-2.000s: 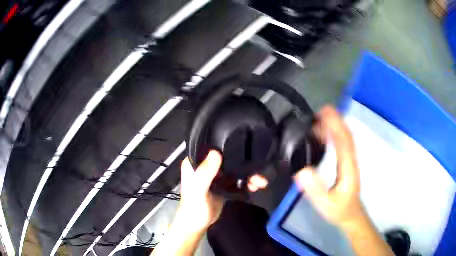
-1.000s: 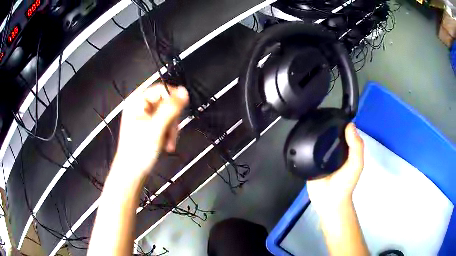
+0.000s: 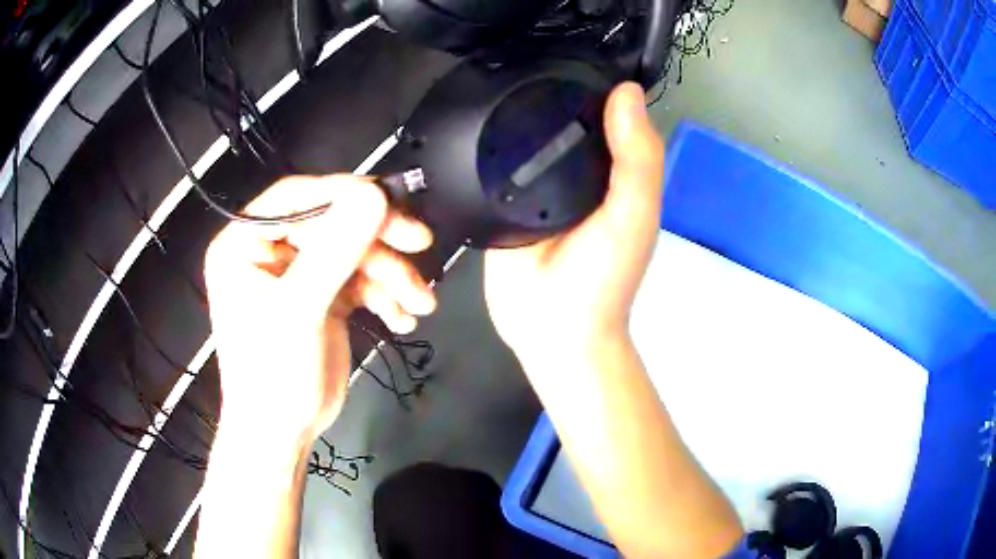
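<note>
Black over-ear headphones [image 3: 541,153] are held up in front of the rack, one earcup facing me and the band cut off at the top edge. My right hand [image 3: 590,229] grips that earcup from below and the right. My left hand [image 3: 317,240] pinches a black charging cable [image 3: 180,164] by its plug [image 3: 413,179]. The plug's metal tip is beside the earcup's left edge; I cannot tell whether it touches. An open blue tote [image 3: 808,235] with a white liner [image 3: 765,360] stands at the right.
Other black headphones [image 3: 803,515] lie in the tote's lower part. Rack shelves [image 3: 120,262] with dangling cables fill the left. Stacked blue totes [image 3: 950,98] and a brown box [image 3: 865,18] stand at upper right. A dark round shape [image 3: 442,513] is at the bottom.
The headphones have moved left and up, closer to me. My left hand now holds a cable plug beside the earcup. The view has shifted, showing more of the tote and the headphones inside.
</note>
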